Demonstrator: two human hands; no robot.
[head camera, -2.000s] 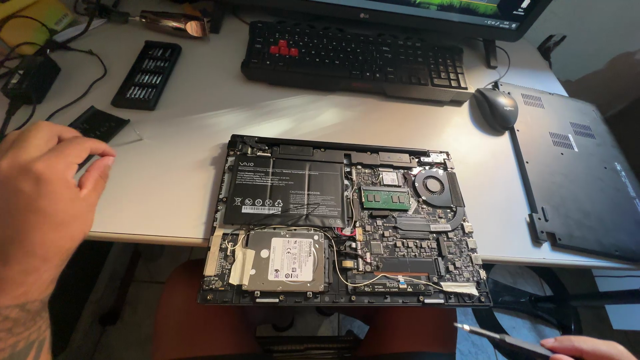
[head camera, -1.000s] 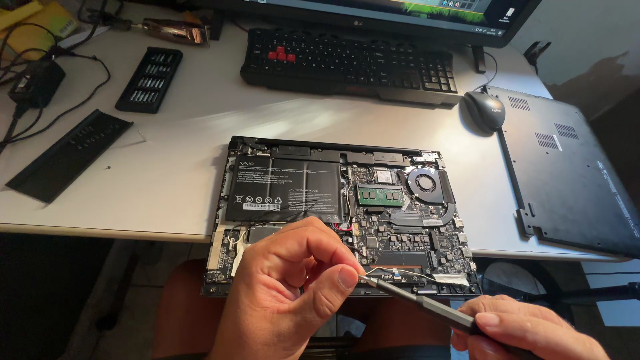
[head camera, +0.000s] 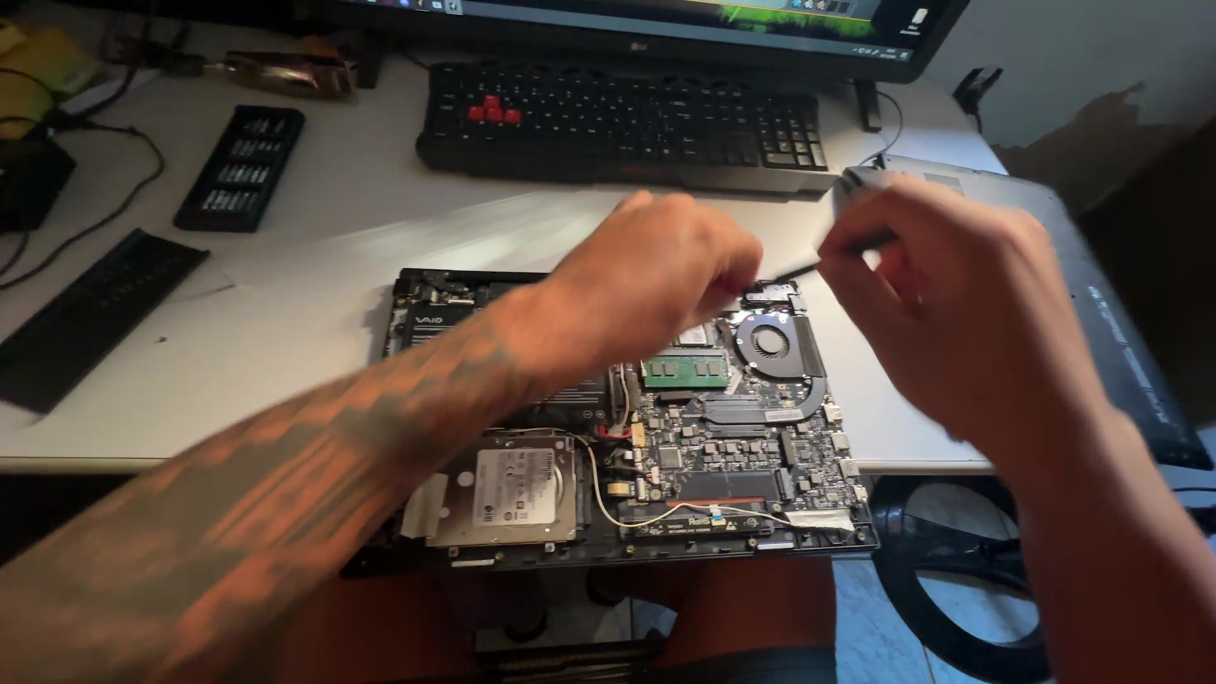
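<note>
An opened laptop base (head camera: 608, 556) lies at the desk's front edge, its battery, hard drive (head camera: 518, 489), green memory module (head camera: 686, 370) and cooling fan (head camera: 769, 345) exposed. Over its upper right part, my left hand (head camera: 679, 252) has its fingers bent together near the tip of a screwdriver; whether they pinch anything is hidden. My right hand (head camera: 940, 275) grips the screwdriver (head camera: 798, 271), whose dark shaft points left toward the hinge (head camera: 771, 293) at the back right corner. Blur hides the exact contact at the tip.
Behind the laptop stand a black keyboard (head camera: 617, 123) and a monitor (head camera: 646, 43). A bit case (head camera: 242, 169) and a dark panel (head camera: 95, 313) lie left, with cables (head camera: 85, 228) beyond. The laptop's bottom cover (head camera: 1092, 275) rests at right, partly behind my right arm.
Both hands have moved from the laptop's front edge up to its back right corner. The screwdriver has gone along in my right hand. The front edge is uncovered again.
</note>
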